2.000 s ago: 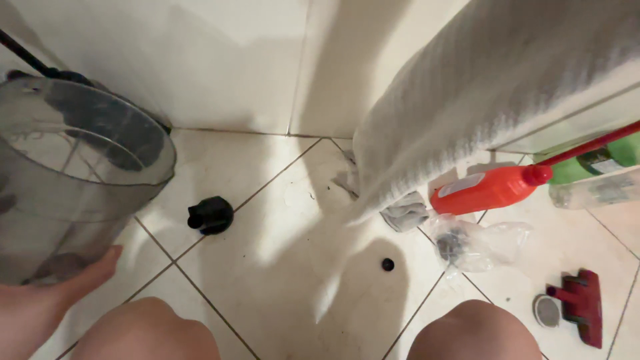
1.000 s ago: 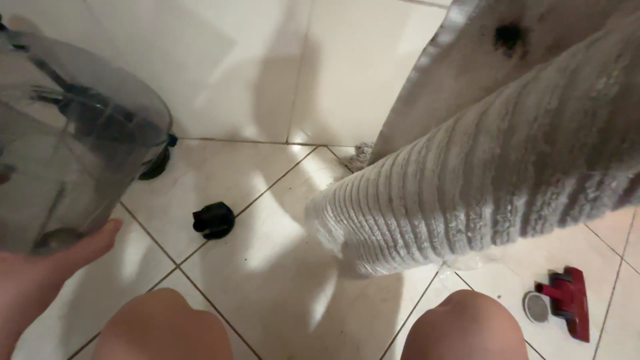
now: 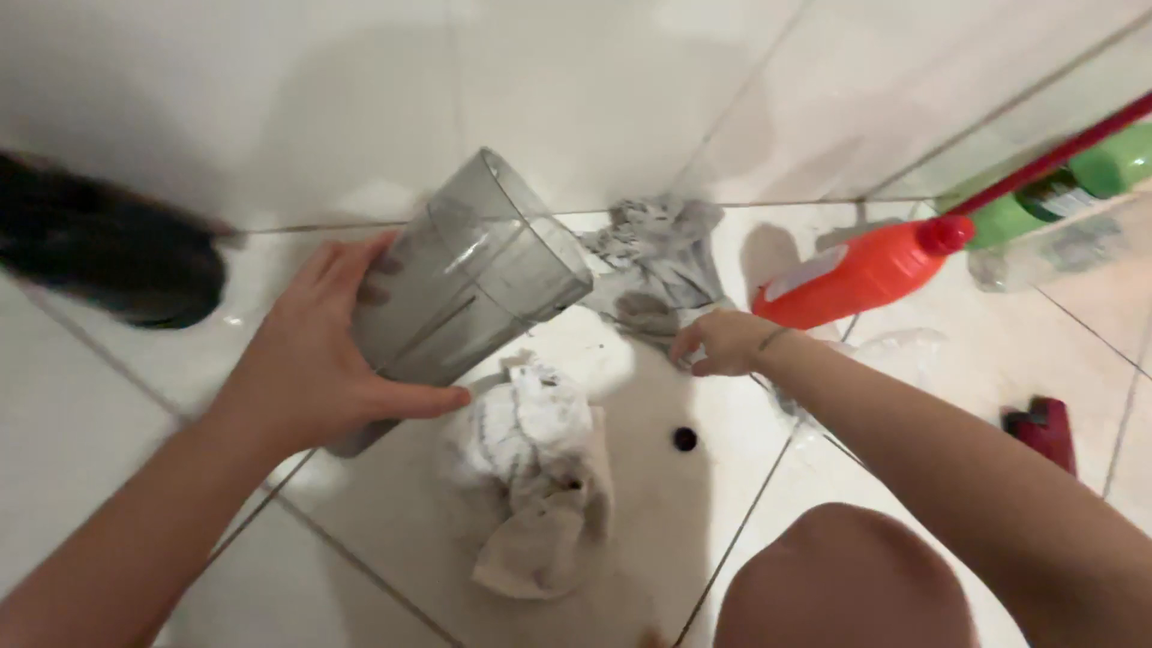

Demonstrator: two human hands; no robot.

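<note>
My left hand [image 3: 333,351] grips a clear smoky plastic container [image 3: 450,288], tilted with its open rim toward the upper right. My right hand [image 3: 724,344] is low over the floor at the edge of a crumpled grey cloth [image 3: 670,261] by the wall; whether its fingers pinch the cloth I cannot tell. Below the container lies a bunched, whitish ribbed cloth [image 3: 540,450] with dark specks. A small round black part [image 3: 685,439] rests on the tiles to the right of that cloth.
An orange-red bottle [image 3: 855,274] lies right of the grey cloth, with clear plastic wrap [image 3: 900,360] below it. Farther right are a green bottle [image 3: 999,216], a red pole [image 3: 1062,157] and a red-and-black nozzle [image 3: 1048,432]. A blurred black object [image 3: 108,243] is at far left.
The ribbed cloth, raised at the right before, is now down on the floor. The container has moved right and tilted in my left hand. My right hand has come into view.
</note>
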